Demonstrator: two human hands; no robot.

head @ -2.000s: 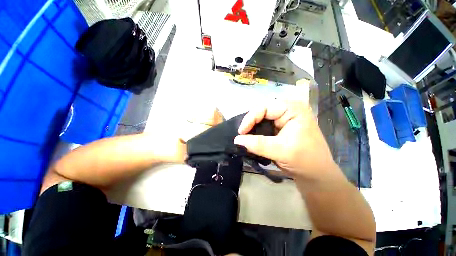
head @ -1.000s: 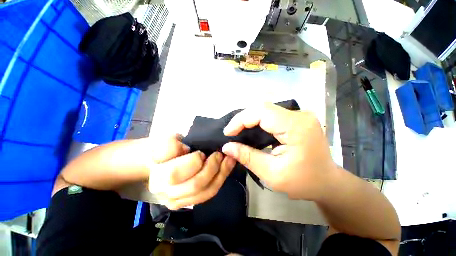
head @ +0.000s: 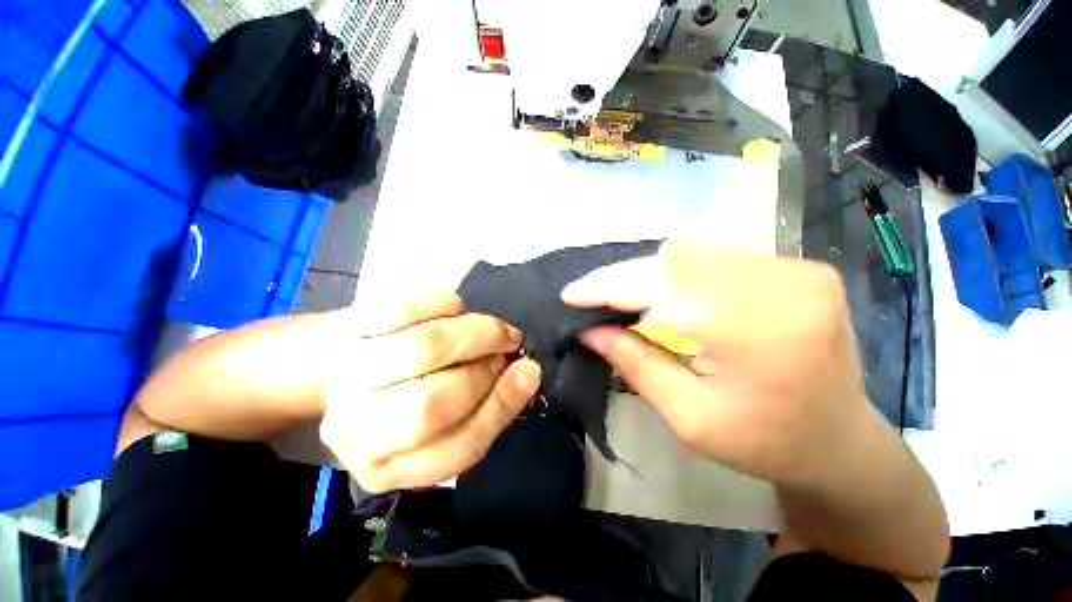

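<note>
A black fabric piece (head: 535,294) is held between both hands over the front of the pale table. My left hand (head: 429,382) grips its left part between thumb and fingers. My right hand (head: 729,347) pinches its right part. A small bit of metal shows by the left fingertips. A narrow black end hangs down between the hands, with a loose thread at its tip. More black material lies below, over the table's front edge. The hands hide part of the fabric.
Sewing machine head (head: 582,53) and needle area (head: 605,135) stand beyond the hands. Blue bin (head: 88,235) and black bundle (head: 276,100) are left. Green-handled snips (head: 890,241), black cloth item (head: 935,129) and small blue bins (head: 993,259) are right.
The fabric was turned and spread between the hands. My left hand, earlier behind the fabric, now grips its near left side. My right hand has shifted right. The view has moved slightly.
</note>
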